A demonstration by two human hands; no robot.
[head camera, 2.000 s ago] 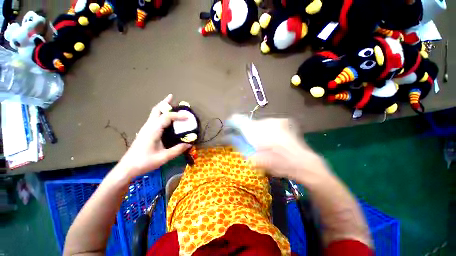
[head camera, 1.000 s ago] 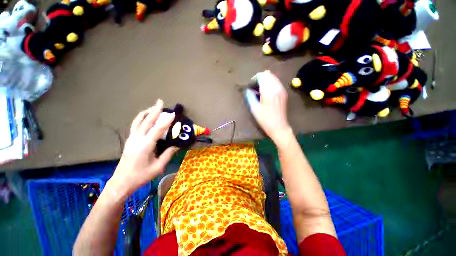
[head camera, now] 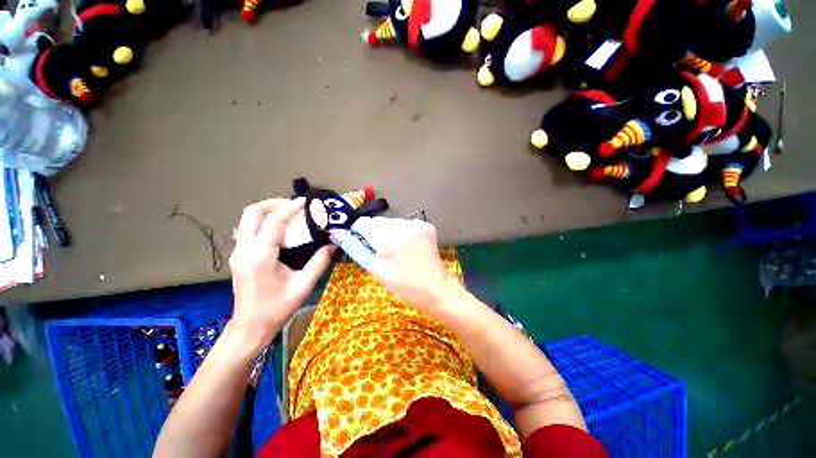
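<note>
A small black plush penguin (head camera: pixel 333 211) with a white belly, yellow beak and striped cone hat lies sideways at the table's front edge, its hat pointing right. My left hand (head camera: pixel 270 259) grips its body from the left. My right hand (head camera: pixel 398 253) is closed at the penguin's head, with a grey-blue covering on a finger. The thread snips are hidden in its grasp, except perhaps a small end showing above the knuckles. A dark thread (head camera: pixel 210 240) lies curled on the table left of my left hand.
Scarfed penguins (head camera: pixel 537 54) are piled at the right and back, more at upper left beside a white plush toy (head camera: pixel 27 22). A clear bottle (head camera: pixel 40 134), pens (head camera: pixel 51 210) and papers are at left. A thread cone (head camera: pixel 771 22) stands far right. Blue crates (head camera: pixel 116 376) are below.
My right hand went to the snips on the table, then came back left to the penguin; the snips are gone from the table. My left hand has turned the penguin face up.
</note>
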